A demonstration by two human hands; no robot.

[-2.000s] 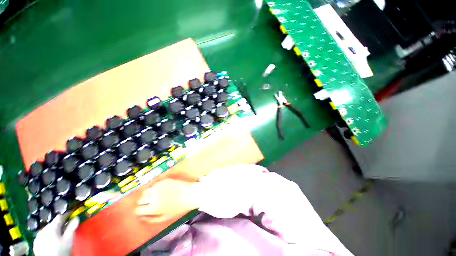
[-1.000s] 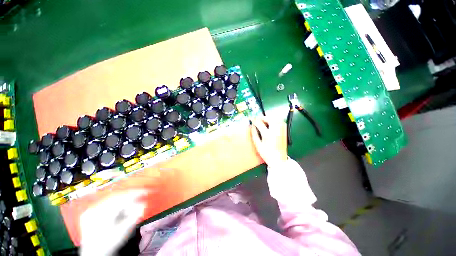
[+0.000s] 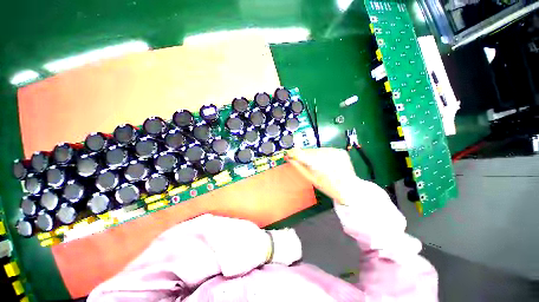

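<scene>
The long green circuit board (image 3: 202,190) lies slightly tilted on the orange-red mat (image 3: 153,71), its black capacitors (image 3: 136,171) facing up and yellow parts along its near edge. My bare right hand (image 3: 322,168) is at the board's near right corner, fingertips close together at the edge; whether they grip it is unclear. My left hand (image 3: 285,246), in a white glove, is near my body, below the mat's near edge, away from the board. Its fingers are not distinct. Cutters (image 3: 357,146) lie right of the board, partly hidden by my right hand. Thin dark tweezers (image 3: 314,122) lie beside the board's right end.
Another green board (image 3: 416,112) stands at the right, solder side showing, beside a white sheet (image 3: 438,88). A small white cylinder (image 3: 349,101) and a small round part (image 3: 340,119) lie above the cutters. Yellow parts of another board (image 3: 12,270) show at the left edge.
My left hand has moved right from the board's left end to near my body. My right hand has moved from the board's middle to its right end. The view has shifted.
</scene>
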